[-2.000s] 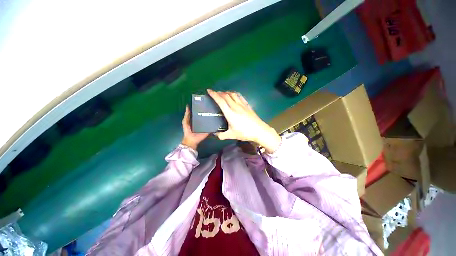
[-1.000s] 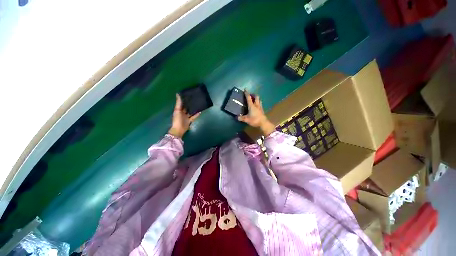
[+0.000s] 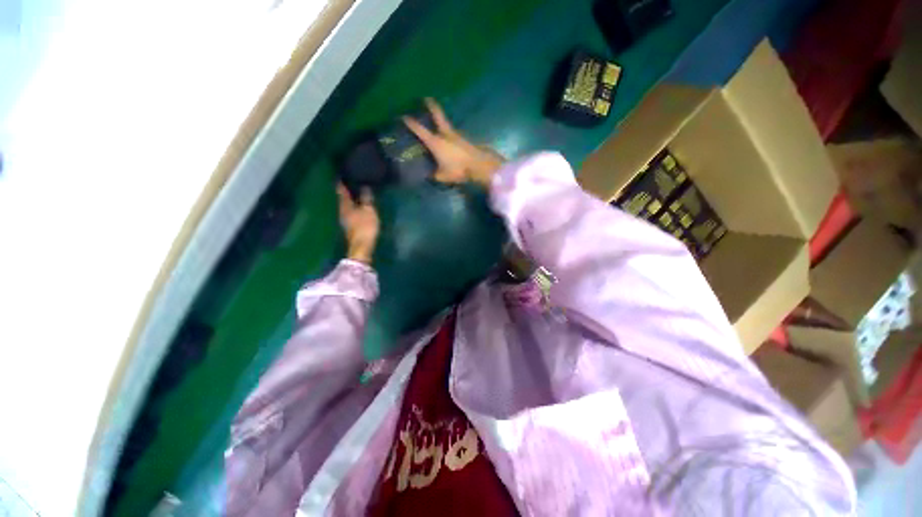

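Observation:
My left hand [image 3: 359, 217] is at a plain black piece [image 3: 364, 165] on the green surface, with its fingers at the near edge. My right hand [image 3: 455, 151] is on a black box [image 3: 407, 151] with faint yellowish print, just right of the plain piece. The two dark pieces touch or overlap; blur hides the exact contact. Both are near the white shelf edge.
A box with yellow print [image 3: 588, 87] and another black box [image 3: 634, 18] stand at the upper right. An open brown carton [image 3: 773, 131] at the right holds rows of black boxes. More cartons [image 3: 864, 263] lie beyond. The white shelf [image 3: 202, 202] curves along the left.
The two black pieces, apart a second ago, are now side by side. My right hand has moved left and up to the plain piece. The view has turned and shifted.

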